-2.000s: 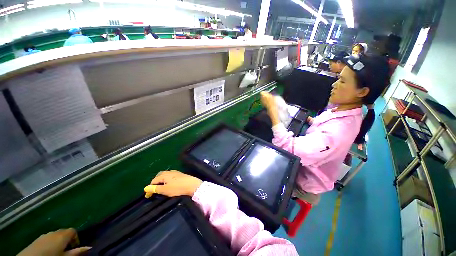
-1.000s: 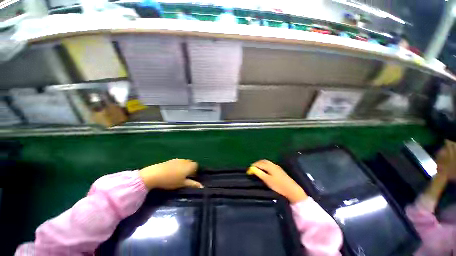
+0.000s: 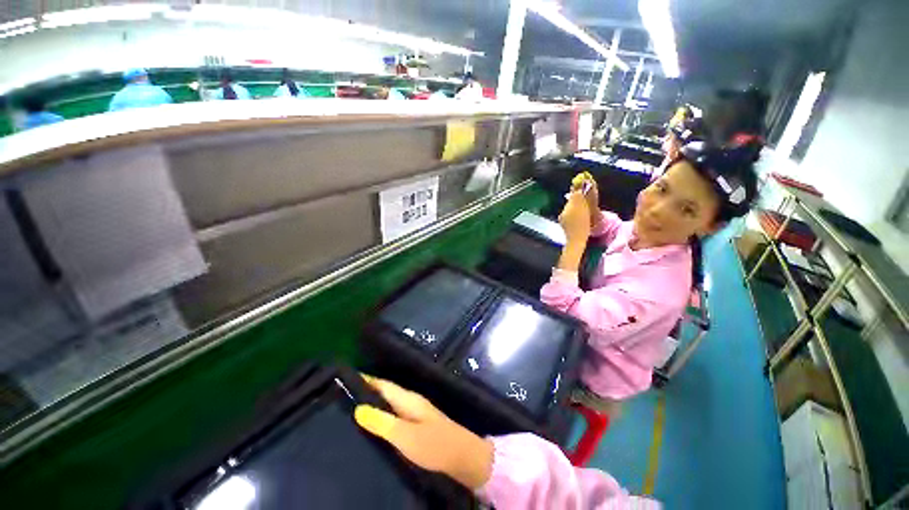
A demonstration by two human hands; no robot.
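A black tablet tray [image 3: 317, 383] lies at the bottom of the head view, cut off by the lower edge. It holds dark glossy tablets [image 3: 319, 463], with lamp glare at the lower left. My right hand [image 3: 429, 433], with a yellow finger cot, grips the tray's rim at the far right corner. Its fingers lie partly over the outer side and are partly hidden. My left hand is out of the picture.
A tray stack [image 3: 384, 349] with two dark tablets, marked like "58", stands to the right. Beyond it, a person in pink [image 3: 628, 299] sits with hands raised. A grey partition [image 3: 289, 189] runs behind the green bench; a shelf rack [image 3: 832, 289] stands far right.
The view has swung right. My left hand has left the picture. My right hand has moved from the tray's far edge to its right corner. The neighbour's face is turned this way.
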